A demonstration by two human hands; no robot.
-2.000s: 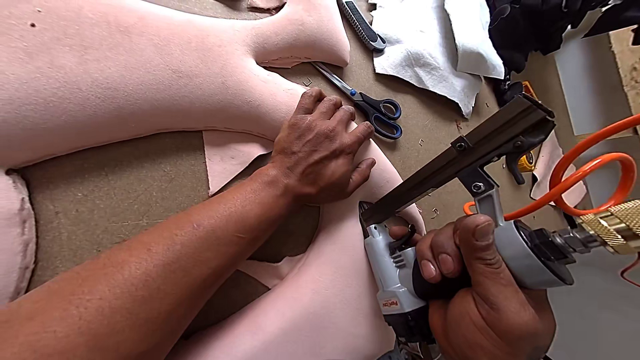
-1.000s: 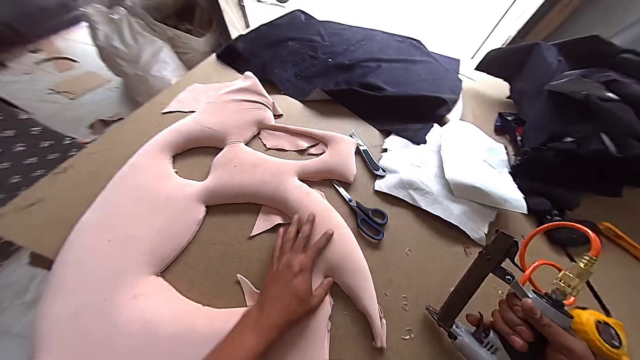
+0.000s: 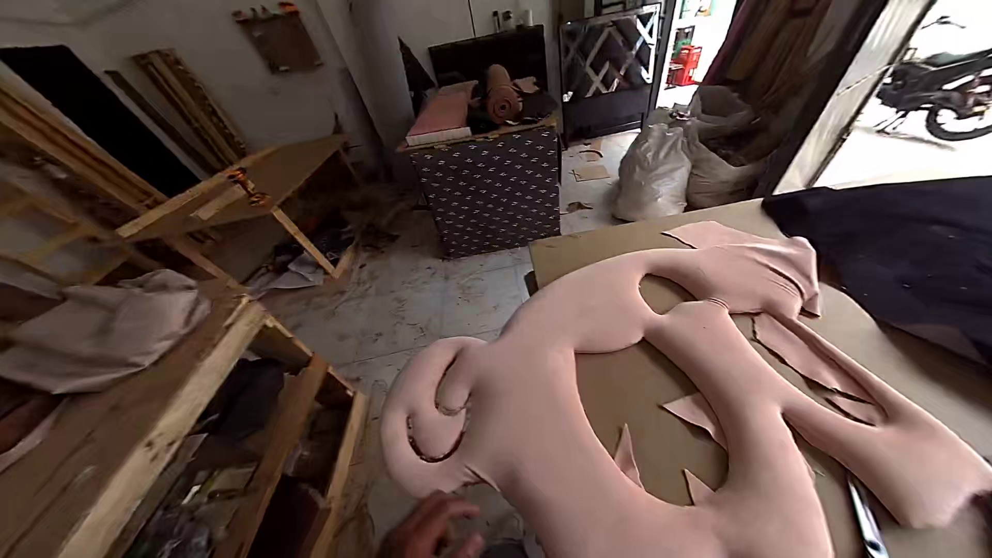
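A large curved shape padded and covered in pink fabric (image 3: 542, 411) lies on the brown worktable (image 3: 566, 252), its rounded left end jutting past the table edge. The cover has several cut-outs, with loose pointed flaps of pink fabric (image 3: 692, 416) inside them. My left hand (image 3: 434, 527) is at the bottom, just below that rounded end, fingers bent and apart with nothing seen in them; whether it touches the fabric I cannot tell. Part of the scissors (image 3: 864, 515) shows at the lower right, beside the shape. My right hand and the pneumatic stapler are out of view.
Dark fabric (image 3: 914, 256) lies at the table's right. On the left stand a wooden frame (image 3: 178, 434) with beige cloth (image 3: 101, 329) and a wooden panel on legs (image 3: 256, 186). A patterned box (image 3: 488, 194) and stuffed sacks (image 3: 655, 170) stand behind, on the tiled floor.
The view has swung far to the left. My left hand has come off the top of the pink shape and is now by its left end. My right hand with the stapler has left the view.
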